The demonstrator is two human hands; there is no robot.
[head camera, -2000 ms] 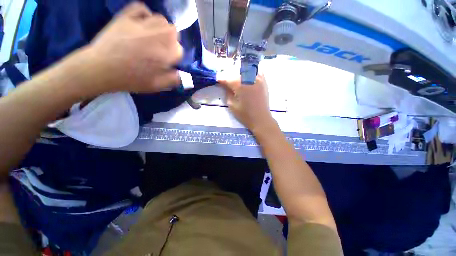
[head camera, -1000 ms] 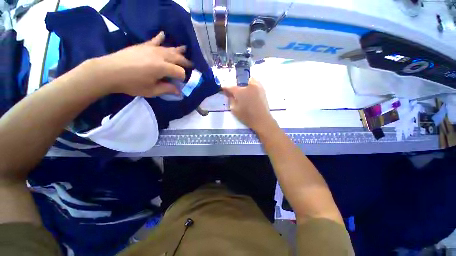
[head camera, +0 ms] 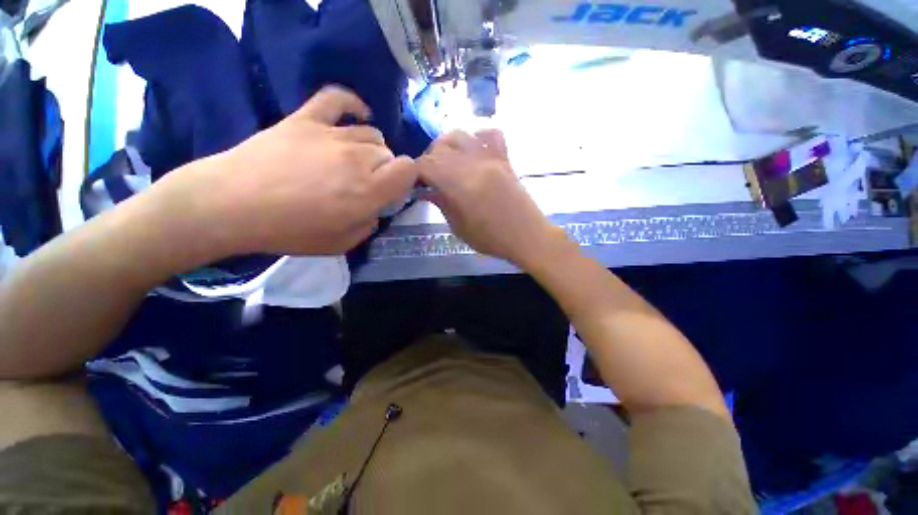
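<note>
The navy garment piece [head camera: 322,50] lies on the white table left of the needle area, with its edge running under both hands. A white rounded panel [head camera: 314,282] hangs from it over the table's front edge. My left hand [head camera: 337,176] is on the navy cloth, fingers curled and pinching its edge. My right hand [head camera: 468,186] meets it at the fingertips, just in front of the presser foot [head camera: 483,86], pinching the same edge. A light-blue patch [head camera: 431,106] shows by the foot. The exact grip is hidden behind the fingers.
The white sewing machine head [head camera: 624,20] and its control panel [head camera: 835,45] are at upper right. Small labels and scraps [head camera: 795,181] lie at right, behind the ruled front edge [head camera: 644,226]. Striped navy pieces [head camera: 181,382] hang below left. A navy heap [head camera: 805,352] is below right.
My left hand has come down and right from above the cloth to meet my right hand. The cloth edge by the needle has been drawn toward me. The view has shifted.
</note>
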